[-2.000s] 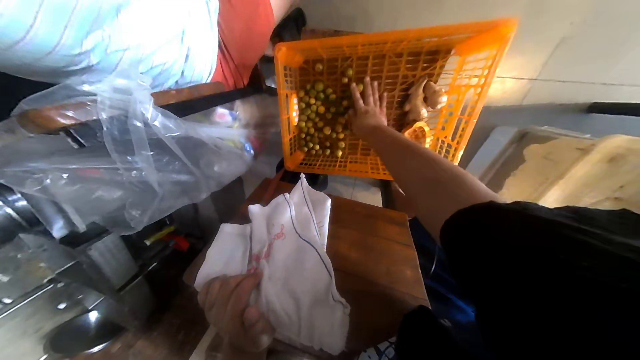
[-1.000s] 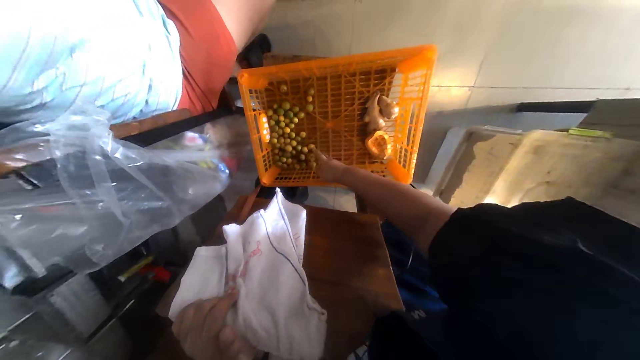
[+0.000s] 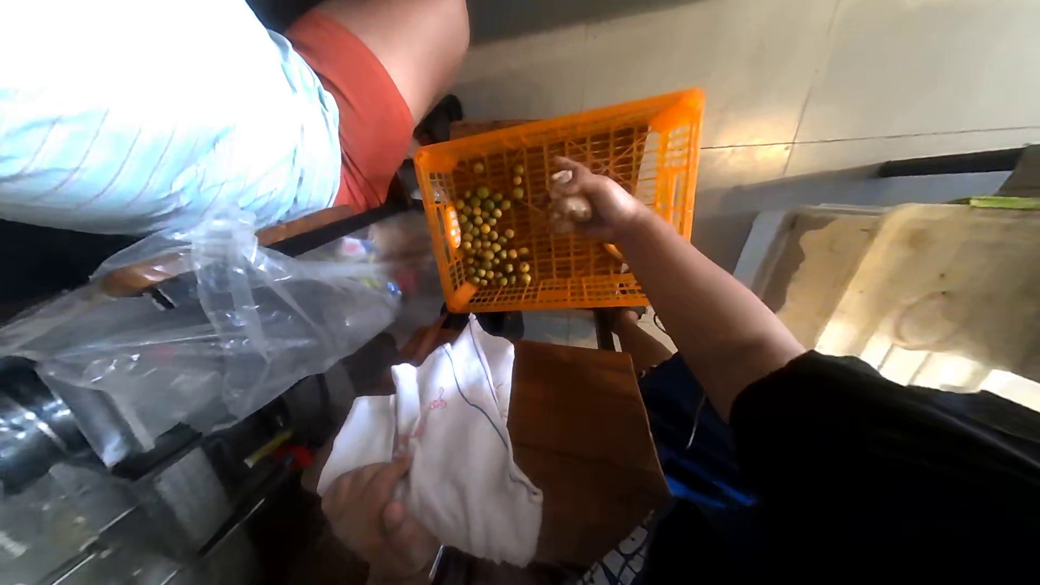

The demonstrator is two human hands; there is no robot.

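Observation:
My left hand (image 3: 378, 516) grips a white cloth (image 3: 463, 439) with a dark line and red marks, low in the view over a brown wooden surface (image 3: 585, 447). My right hand (image 3: 587, 201) is over an orange plastic crate (image 3: 561, 294), palm side partly showing and fingers bent. Pale, knobbly shapes show at its fingers, but blur hides whether it holds something. Many small round yellow-green fruits (image 3: 487, 236) lie in the crate's left part, to the left of that hand. The hand and forearm cover part of the crate's right side.
Clear plastic sheeting (image 3: 268, 301) spreads across the left side. Another person in a light striped top (image 3: 162, 122) and red shorts (image 3: 361, 106) is at the upper left, beside the crate. Pale, stained containers or boards (image 3: 902, 284) stand on the right.
My right hand has moved up and right from the crate's lower edge beside the fruits. The pale brown knobbly pieces earlier at the crate's right are no longer plainly visible there.

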